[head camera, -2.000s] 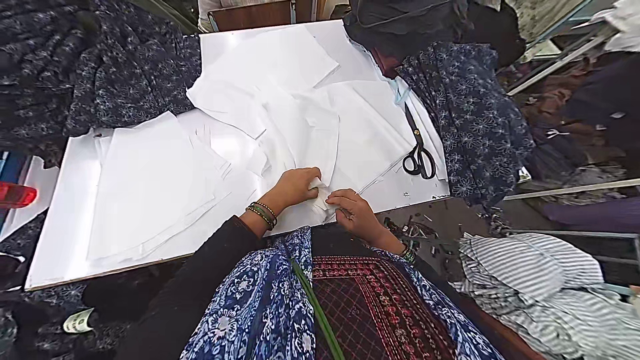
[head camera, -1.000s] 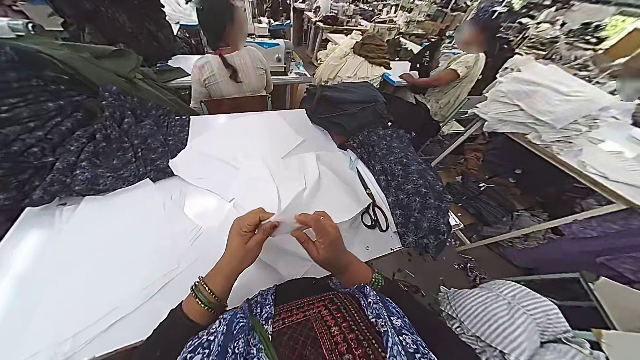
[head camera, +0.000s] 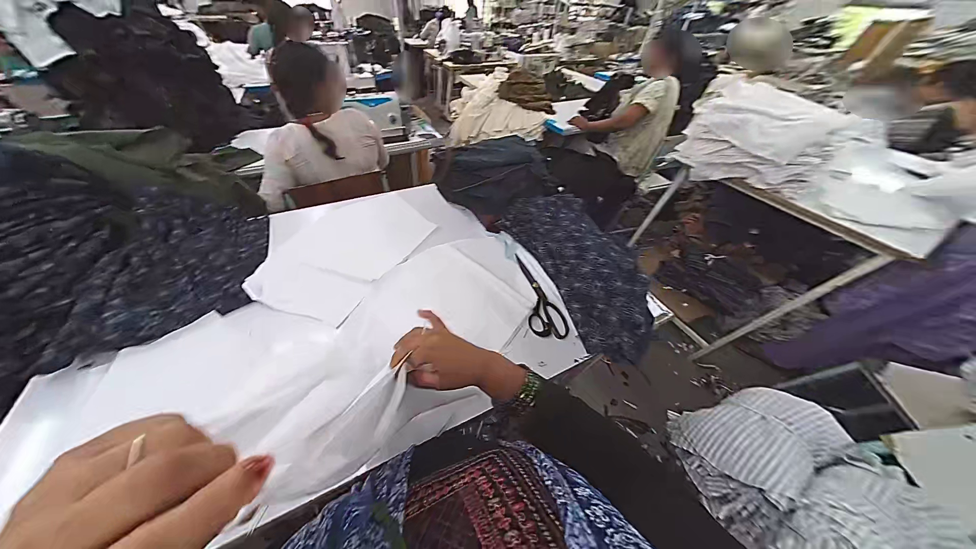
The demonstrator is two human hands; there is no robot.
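My right hand (head camera: pixel 442 357) is closed on the folded edge of a white fabric piece (head camera: pixel 362 400) near the table's front edge, its thumb raised. Large and close at the lower left is my left hand (head camera: pixel 145 480), blurred, above the white fabric; whether it holds anything cannot be told. More flat white cut pieces (head camera: pixel 343 236) overlap across the white tabletop (head camera: pixel 560 354). A pair of black-handled scissors (head camera: pixel 545 313) lies to the right of my right hand, its blades pointing away from me.
Dark blue patterned fabric (head camera: pixel 576 267) hangs at the table's right side, and more dark fabric (head camera: pixel 137 274) is heaped on the left. Striped fabric (head camera: pixel 770 450) lies at lower right. Beyond, a person (head camera: pixel 324 145) sits close behind the table; stacked white cloth (head camera: pixel 770 130) covers another table.
My hands, together on a small piece of white cloth in the earlier frames, are now apart, the left one far to the left and near the camera. The view has tipped up.
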